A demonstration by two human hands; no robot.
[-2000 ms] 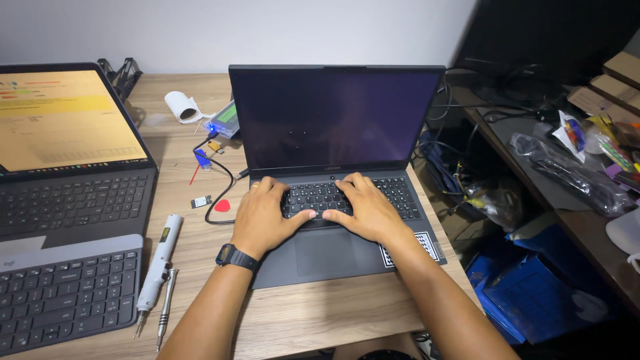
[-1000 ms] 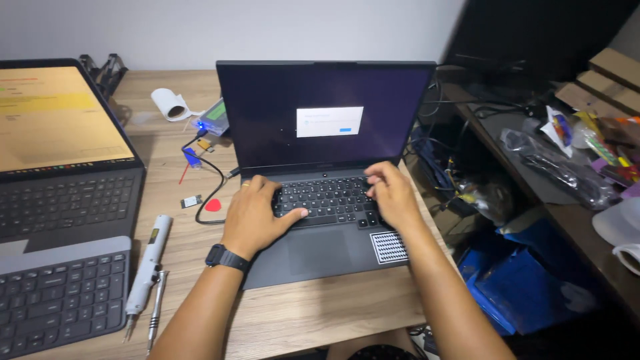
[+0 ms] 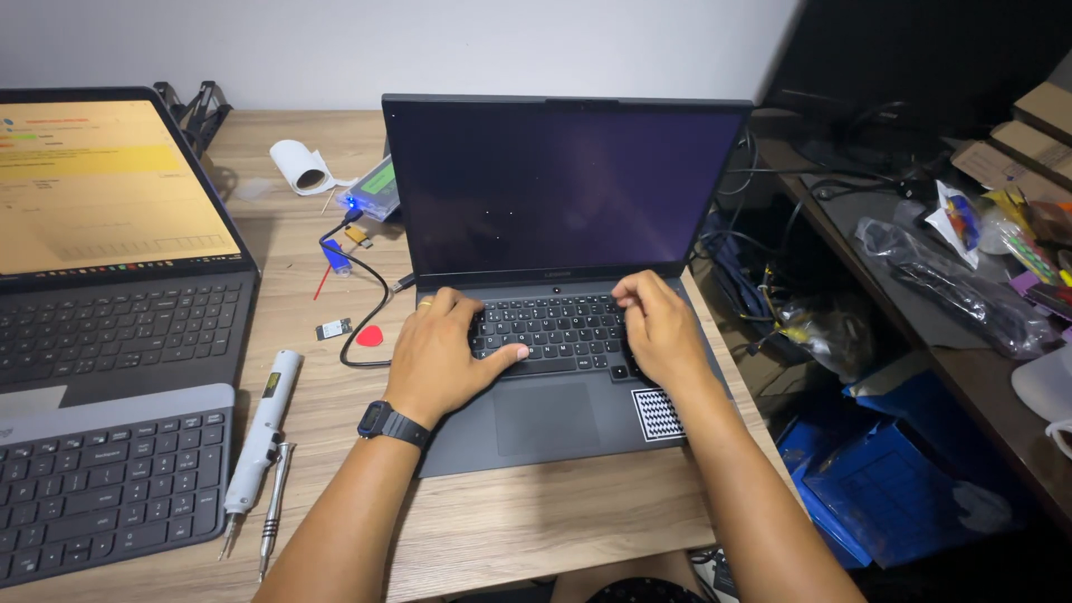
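Note:
A dark grey laptop [image 3: 548,419] stands unfolded on the wood-grain desk, its screen [image 3: 561,184] dark. Over the left part of its keyboard [image 3: 553,331] rests my left hand [image 3: 440,347], fingers apart and thumb near the lower keys; a ring and a black wristwatch show on this side. My right hand [image 3: 662,322] is at the keyboard's right end with its fingers bent, holding nothing. A black cable [image 3: 381,276] runs from an enclosure with a blue light [image 3: 373,193] down behind my left hand. A patterned sticker [image 3: 657,414] is by my right wrist.
On the left are a second laptop [image 3: 126,318], a separate keyboard [image 3: 109,494], an electric screwdriver [image 3: 264,427] and a thin metal screwdriver [image 3: 275,502]. Nearer lie an M.2 card [image 3: 333,328], a red pick [image 3: 369,336] and a paper roll [image 3: 301,167]. A cluttered dark desk [image 3: 963,368] stands right.
A white dialog box shown on the laptop screen one second ago is gone. My right hand has moved from the middle of the keyboard to its right end since two seconds ago.

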